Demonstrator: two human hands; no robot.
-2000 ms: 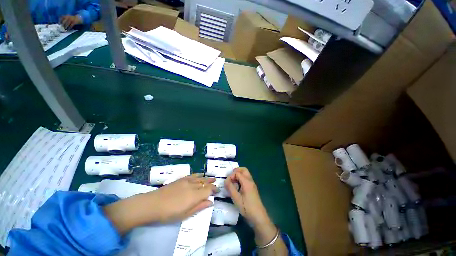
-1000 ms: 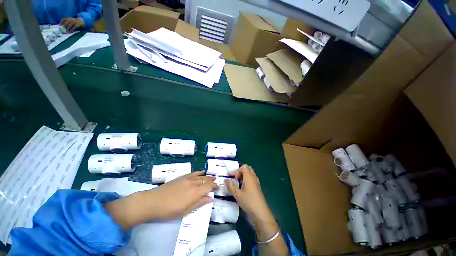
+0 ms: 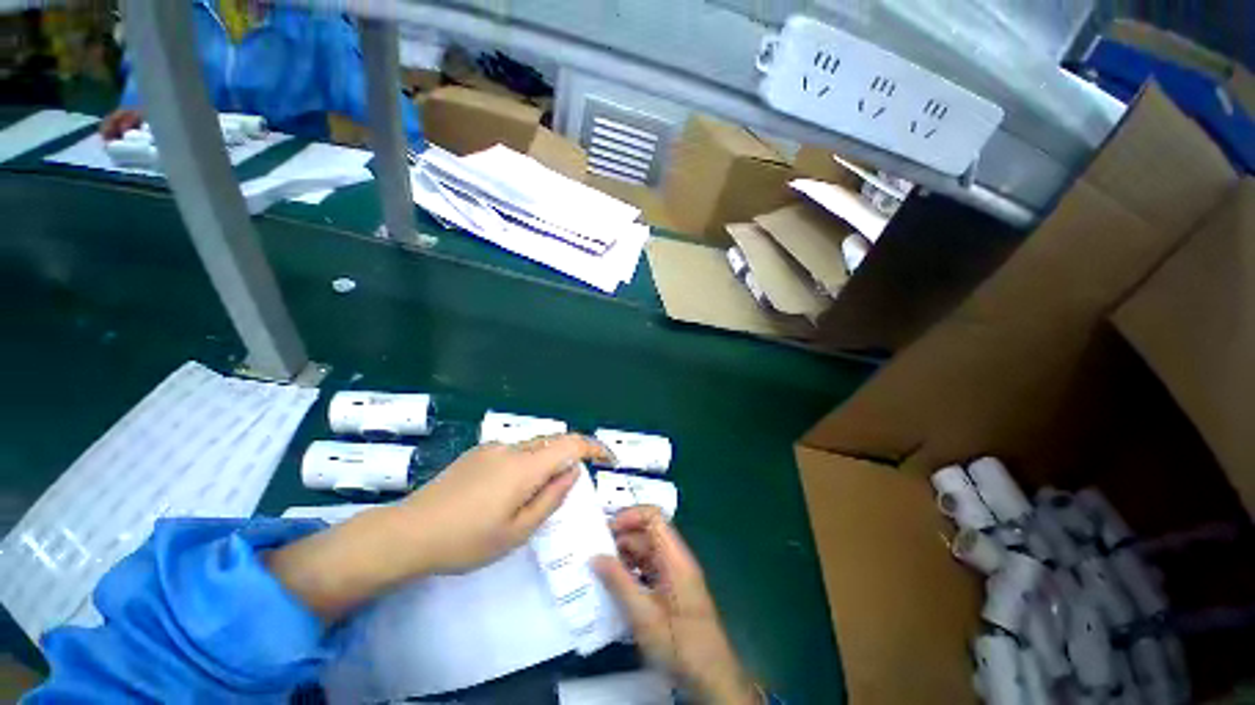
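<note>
My left hand [image 3: 512, 499] holds the upper end of a narrow white label sheet [image 3: 570, 562] with small dark print. My right hand [image 3: 663, 585] is at the sheet's right side, fingers bent and slightly blurred; whether it holds a tiny label cannot be told. White cylindrical units lie in rows on the green bench: one at the left [image 3: 361, 467], one behind it [image 3: 381, 413], and one in the right column [image 3: 635, 493]. A larger white sheet [image 3: 461, 636] lies under my left forearm. Hands and sheet hide some units.
A large open carton [image 3: 874, 579] at right holds jumbled white units [image 3: 1087, 606]. Printed label sheets [image 3: 145, 482] lie at left. A grey post [image 3: 227, 234], loose papers [image 3: 537, 207], a small carton [image 3: 723, 289] and a power strip [image 3: 881, 97] are beyond. A person in blue sits far left.
The view has shifted, showing more of the power strip. My left hand has lifted the label sheet off the right column's units; my right hand has moved from a unit to the sheet's edge.
</note>
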